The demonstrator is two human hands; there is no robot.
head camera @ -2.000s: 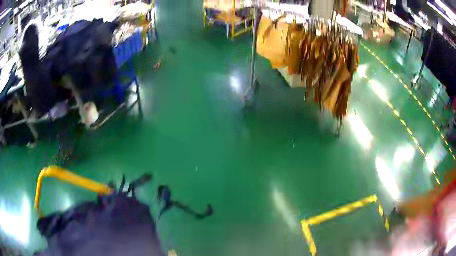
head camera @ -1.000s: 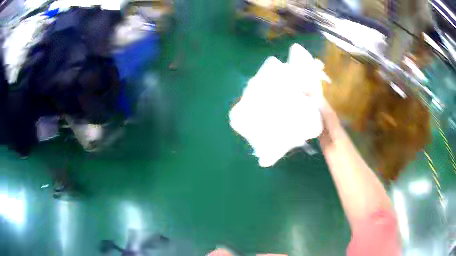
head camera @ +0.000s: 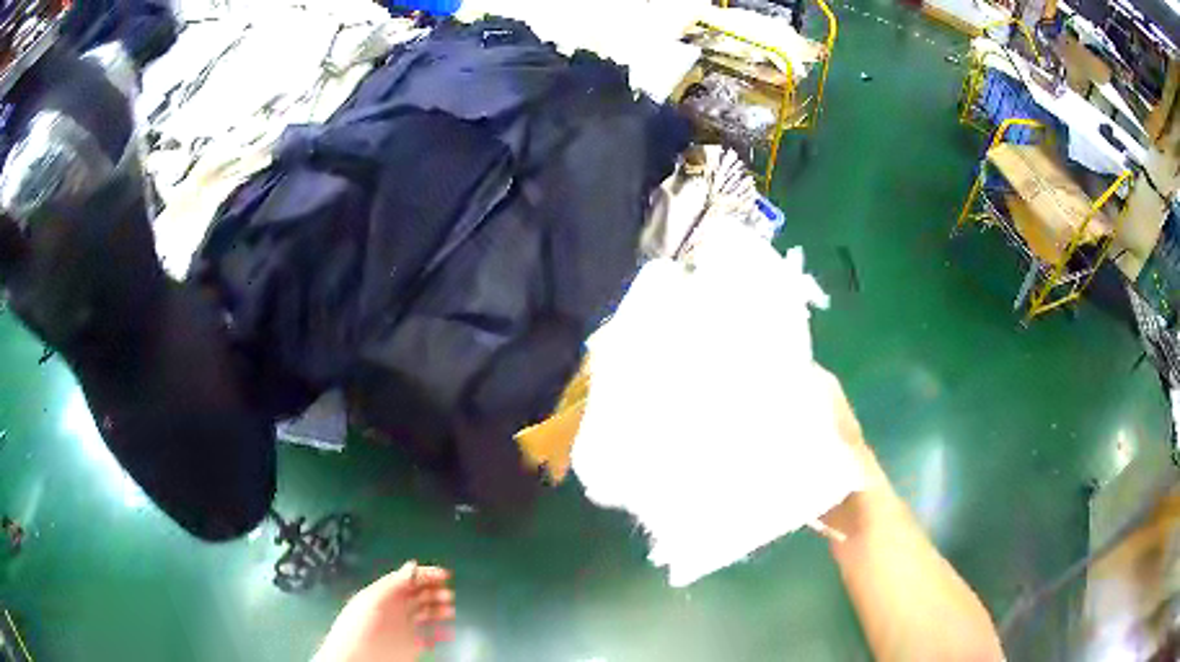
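Note:
A bright white soft cloth bundle [head camera: 712, 401] is held up right of centre, in front of the table of garments. My right hand [head camera: 848, 498] grips its lower right side; the fingers are mostly hidden by the cloth. My left hand [head camera: 412, 605] is at the bottom edge, left of centre, with fingers curled and nothing seen in it; the palm side is unclear. A large heap of navy garments [head camera: 440, 207] lies just beyond the white bundle and hangs over the table's near side.
A long dark padded shape [head camera: 142, 349] stands at the left. Pale cloth [head camera: 246, 78] lies behind the navy heap. A yellow-framed trolley [head camera: 783, 91] is at the back. Another trolley with a brown carton [head camera: 1051, 194] stands at the right. Dark strips [head camera: 313, 550] lie on the green floor [head camera: 893, 298].
The view has turned left and come closer to the navy heap. The white bundle and my right hand remain together, now lower in view. My left hand has come further into view.

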